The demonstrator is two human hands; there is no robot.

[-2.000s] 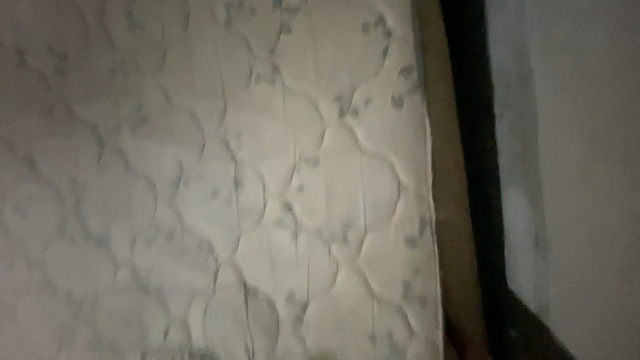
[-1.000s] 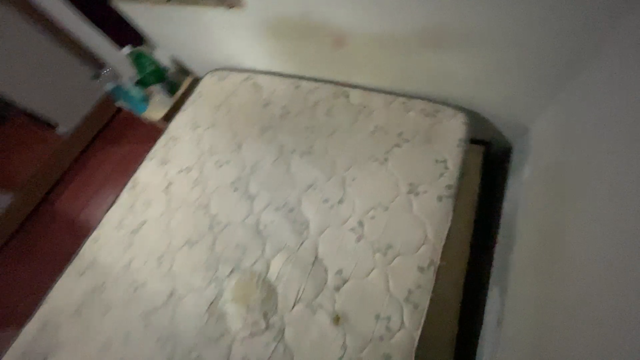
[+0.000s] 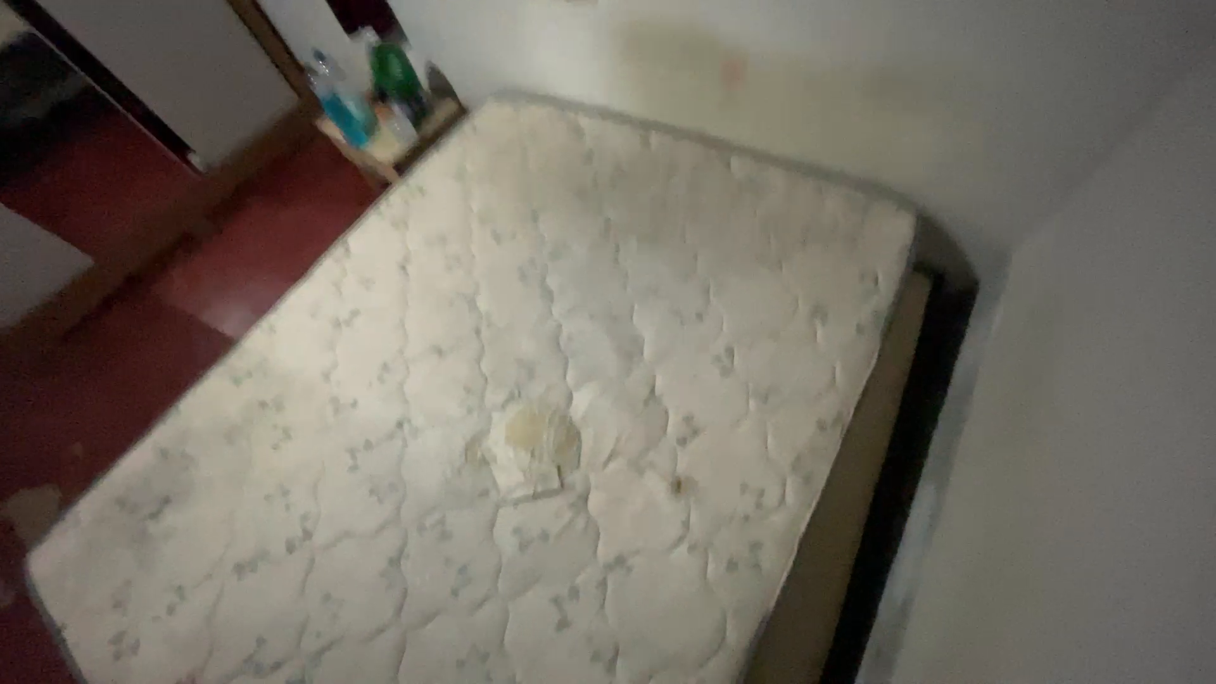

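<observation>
A bare quilted mattress (image 3: 608,361) with a pale fabric cover and a small leaf-like pattern fills most of the head view. Near its middle is a torn or worn patch (image 3: 537,442) showing yellowish material. A small dark spot (image 3: 677,484) lies to the right of that patch. Neither my left hand nor my right hand appears in the view, so what they hold or touch is hidden.
A small bedside table (image 3: 385,157) at the upper left holds a green bottle (image 3: 394,74), a bottle with blue liquid (image 3: 342,112) and other items. Red floor (image 3: 223,275) runs along the left. A stained wall (image 3: 788,85) stands behind; a dark gap (image 3: 898,475) follows the right side.
The view has swung from a close look at the mattress's right edge to most of the mattress, the bedside table and the floor. No object has plainly moved.
</observation>
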